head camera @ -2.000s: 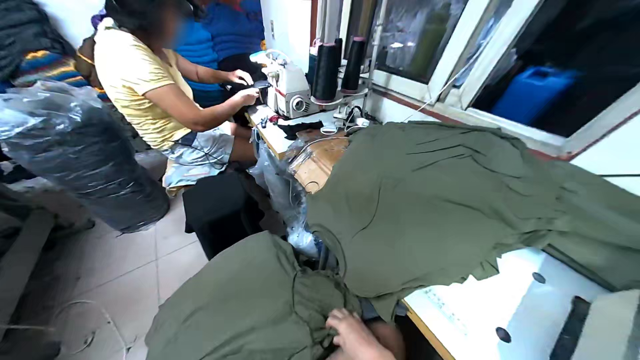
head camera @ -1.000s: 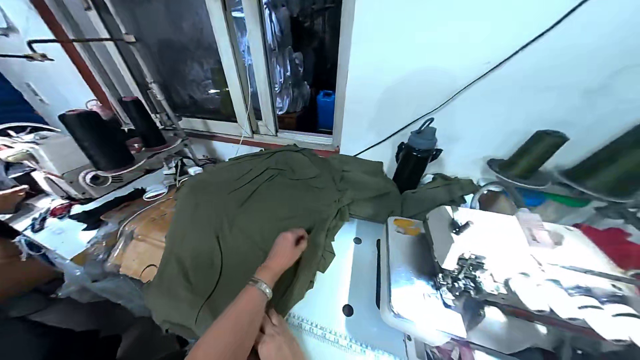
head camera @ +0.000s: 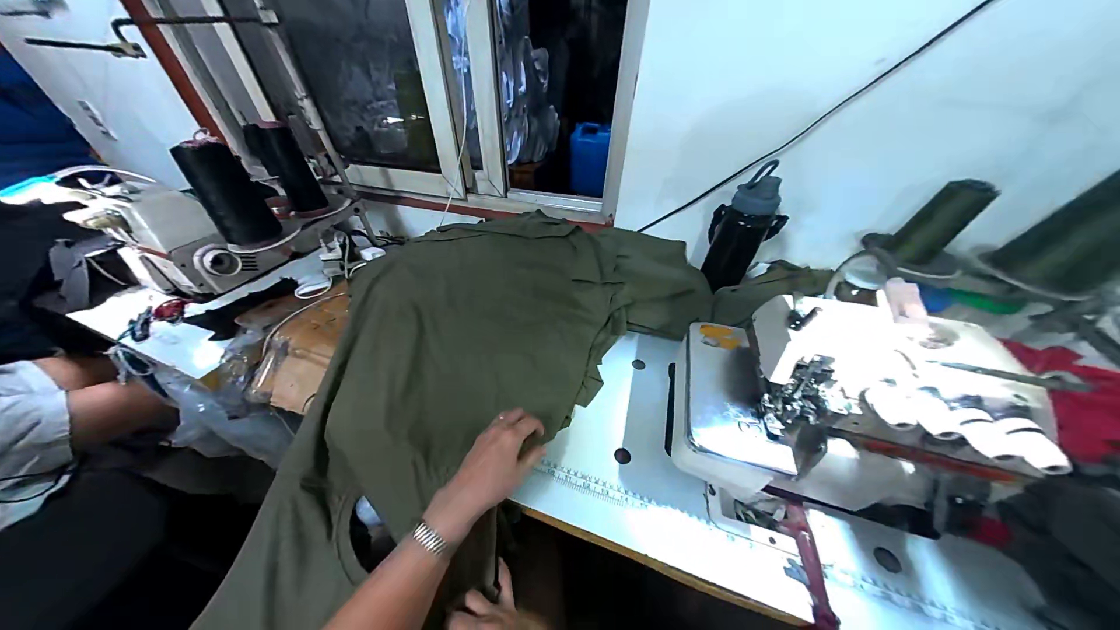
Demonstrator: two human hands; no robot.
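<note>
An olive-green garment (head camera: 472,324) lies over the table, its near part hanging over the front edge at the lower left. My left hand (head camera: 503,451), with a metal watch (head camera: 430,537) on the wrist, rests on the garment's right part near the table edge. Its fingers are bent, and whether they pinch cloth cannot be told. Below it, my right hand (head camera: 492,608) is partly cut off by the bottom of the view, its fingers closed at the hanging cloth's edge. Right of the garment stands an overlock sewing machine (head camera: 818,385).
A dark bottle (head camera: 739,232) stands behind the garment by the wall. Thread cones (head camera: 941,219) are at the back right. At left are another sewing machine (head camera: 188,241), black thread cones (head camera: 223,192), a brown plastic-wrapped package (head camera: 302,350) and a seated person's leg (head camera: 114,411).
The view has swung well to the right since the first frame. Since the second, my left hand has moved over the garment toward the table's front edge.
</note>
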